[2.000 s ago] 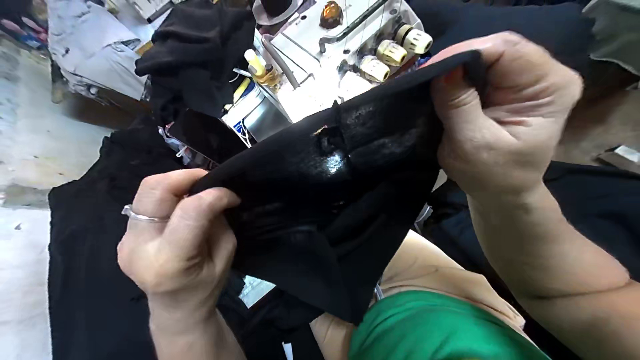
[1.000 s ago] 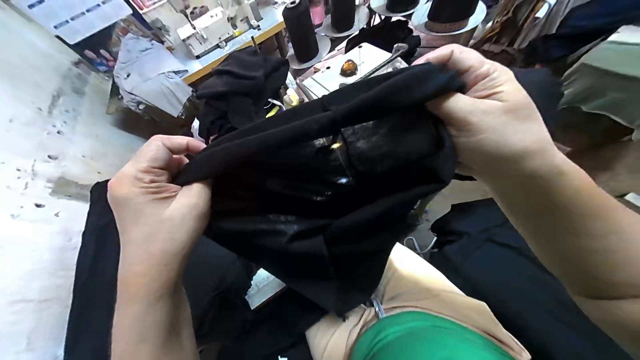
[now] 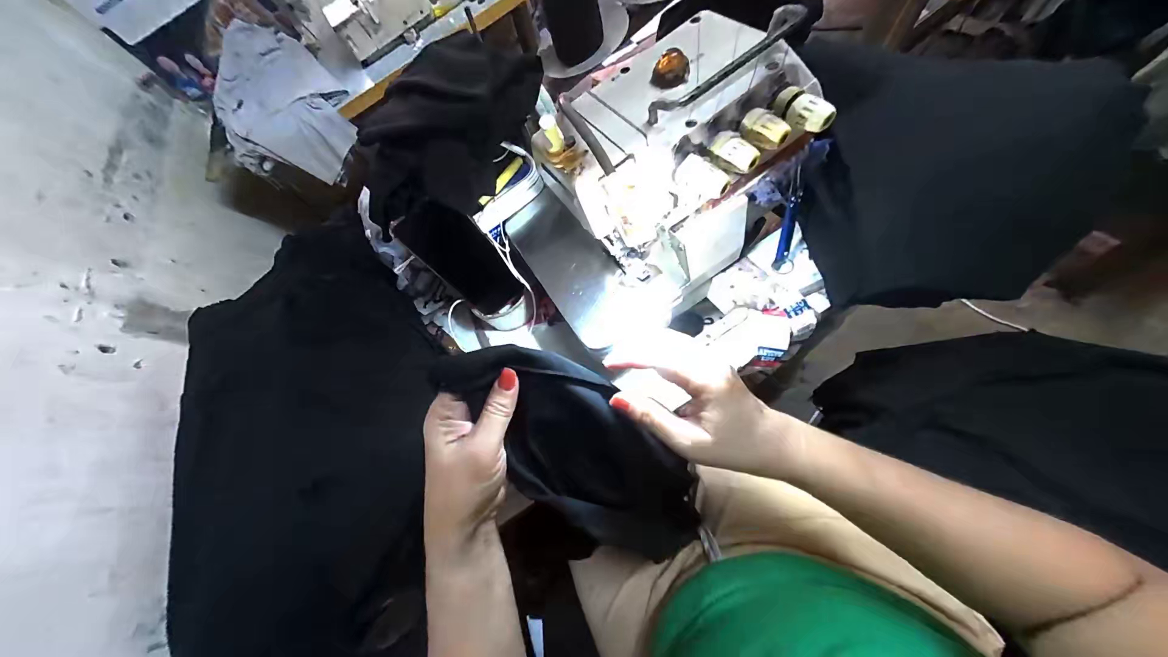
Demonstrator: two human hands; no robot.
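Note:
A piece of black fabric [image 3: 584, 447] hangs from my hands over my lap, just in front of a lit overlock sewing machine [image 3: 684, 155]. My left hand [image 3: 470, 447] grips its left part, thumb on top. At the right, my right hand [image 3: 703, 401] has thumb and forefinger at the fabric's upper edge, close to the machine's bright metal plate [image 3: 584, 274]. Glare hides part of the right fingers, so how firmly they pinch cannot be told. Several cream tension dials [image 3: 765, 128] line the machine's front.
Large black cloths lie at left [image 3: 301, 438], at upper right [image 3: 958, 173] and at lower right [image 3: 1013, 420]. A blue tool [image 3: 787, 224] stands beside the machine. Behind are a black thread cone [image 3: 573, 32], grey cloth [image 3: 278, 100] and another sewing machine [image 3: 374, 23]. A pale wall [image 3: 82, 328] borders the left.
Both hands have come lower and closer together with the black fabric, which was stretched wide between them and now hangs loosely folded. The overlock machine shows more fully.

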